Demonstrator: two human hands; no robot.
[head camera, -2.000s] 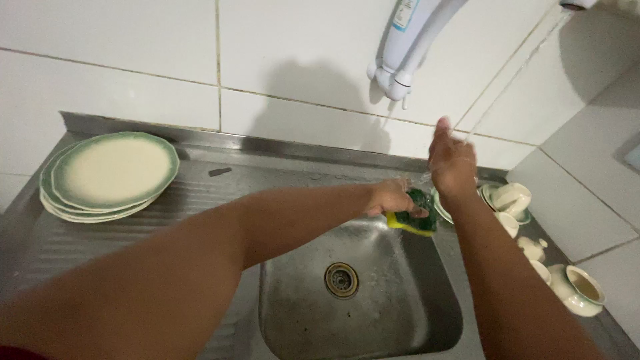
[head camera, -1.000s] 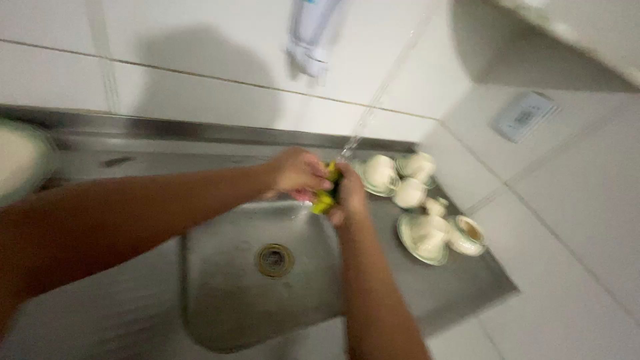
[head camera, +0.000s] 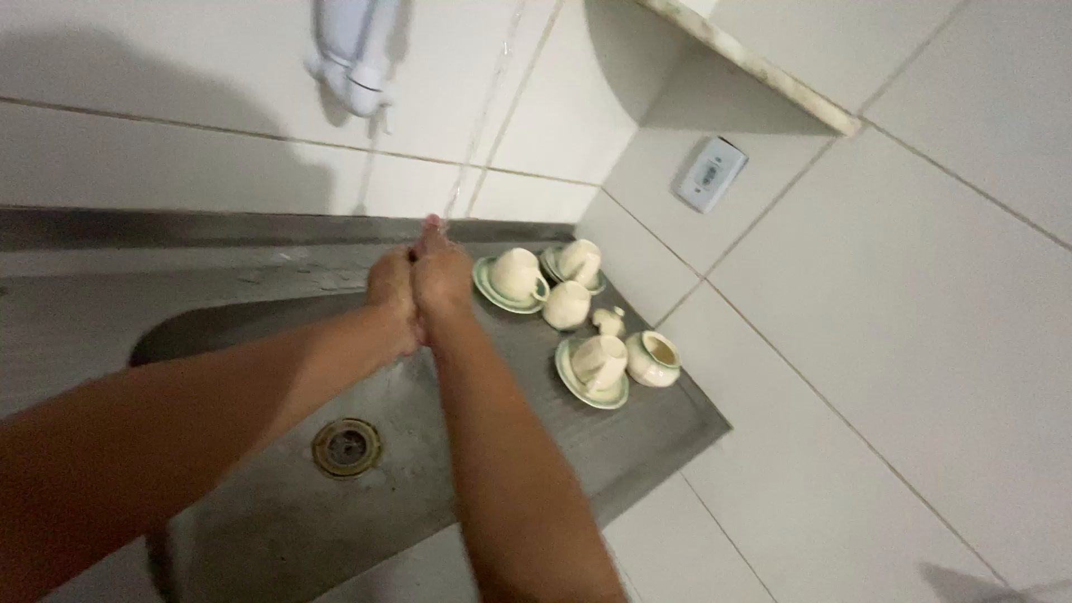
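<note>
My left hand (head camera: 392, 289) and my right hand (head camera: 442, 272) are pressed together above the back right part of the stainless steel sink basin (head camera: 251, 536). A thin stream of water (head camera: 459, 188) falls onto the fingers. No sponge shows; whether anything lies between the palms is hidden. Just right of my hands, upturned cream cups rest on green-rimmed saucers (head camera: 502, 303), near a small cream piece (head camera: 567, 306), a knobbed lid (head camera: 609, 322) and a round open pot (head camera: 653, 358). The drain (head camera: 347, 449) lies below my wrists.
A white plastic water fixture (head camera: 352, 79) hangs on the tiled wall behind. At the right corner are a wall socket (head camera: 710, 174) and, higher up, a stone shelf edge (head camera: 754, 63). The steel counter's raised back rim (head camera: 167, 228) runs along the wall.
The green and yellow sponge, held between my hands a second ago, no longer shows. My hands have come together from apart two seconds ago. The view has swung right.
</note>
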